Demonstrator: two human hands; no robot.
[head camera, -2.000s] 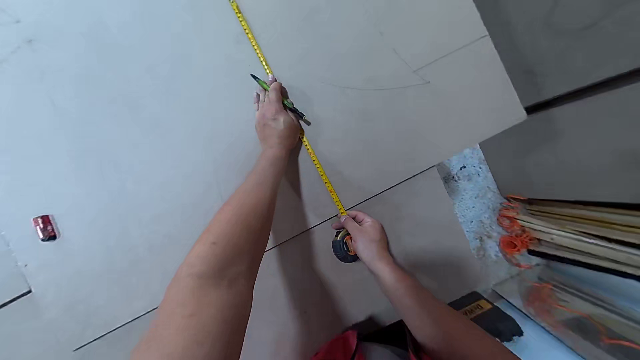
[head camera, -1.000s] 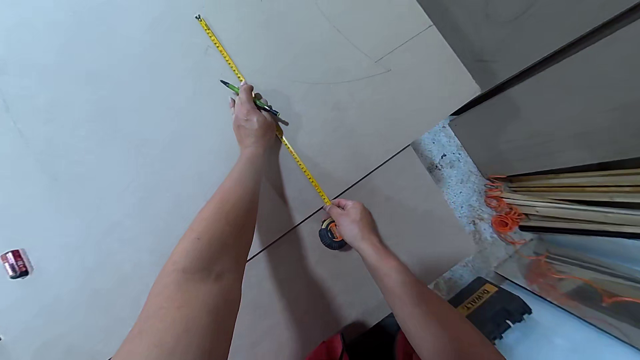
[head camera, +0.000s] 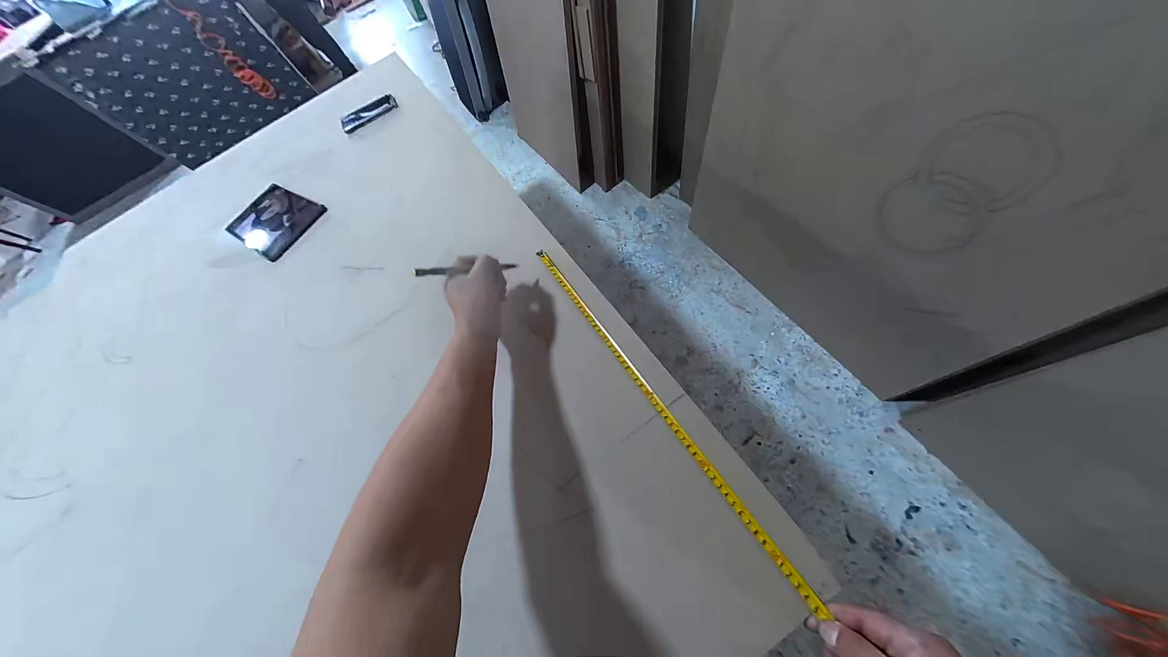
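My left hand (head camera: 476, 290) is raised over the pale board (head camera: 219, 438), closed on a pencil or pen (head camera: 444, 271). Along the board's right edge stretches a yellow tape measure blade (head camera: 680, 432), its hooked end near the top. At the board's near corner, my right hand (head camera: 878, 631) pinches the blade between thumb and fingers; the tape case is out of view. Faint pencil marks show on the board, some beside the blade.
A dark tablet or phone (head camera: 276, 222) and a small dark object (head camera: 369, 114) lie on the board's far part. Large panels (head camera: 839, 182) stand on the right across a strip of speckled floor (head camera: 730, 328). An orange coiled cord (head camera: 242, 75) hangs at the upper left.
The view has swung far along the board. The tape blade now lies along the board's right edge, and my left hand has left the blade, still with the pencil or pen.
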